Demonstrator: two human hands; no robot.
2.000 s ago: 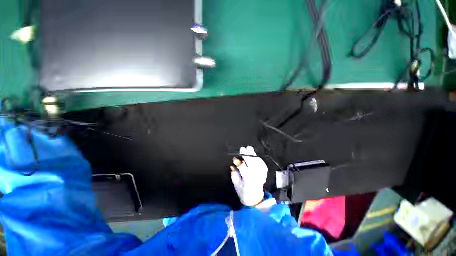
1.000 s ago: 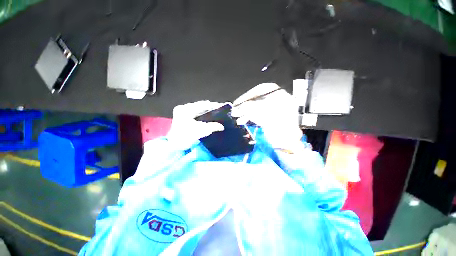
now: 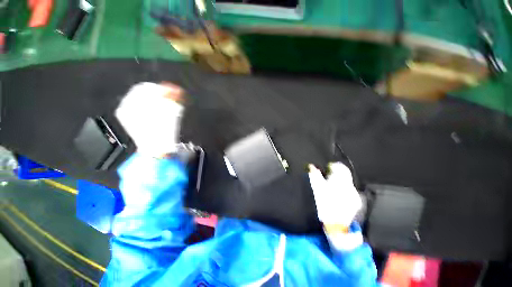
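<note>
A flat grey set-top box (?) (image 3: 255, 158) lies tilted on the black belt between my hands, touched by neither, with a small white tag at its left edge. My gloved left hand (image 3: 149, 119) is blurred above the belt, fingertips towards the bench; whether it holds anything is unclear. My gloved right hand (image 3: 337, 193) is over the belt right of the box, thumb and fingers apart, nothing seen in it. A thin black lead (image 3: 347, 157) lies by its fingers. Another box (image 3: 396, 216) lies right of this hand, partly behind it.
A box (image 3: 96, 141) lies at the left of the belt; another (image 3: 196, 162) is partly hidden by my left forearm. The green bench (image 3: 337, 17) stands on wooden blocks (image 3: 435, 78) beyond the belt, cables hanging from it. A blue stool (image 3: 95, 204) stands at lower left.
The dark box held between both hands at my chest is no longer held; a box now lies on the belt there. My hands have moved apart, left hand forward and left. The view has shifted.
</note>
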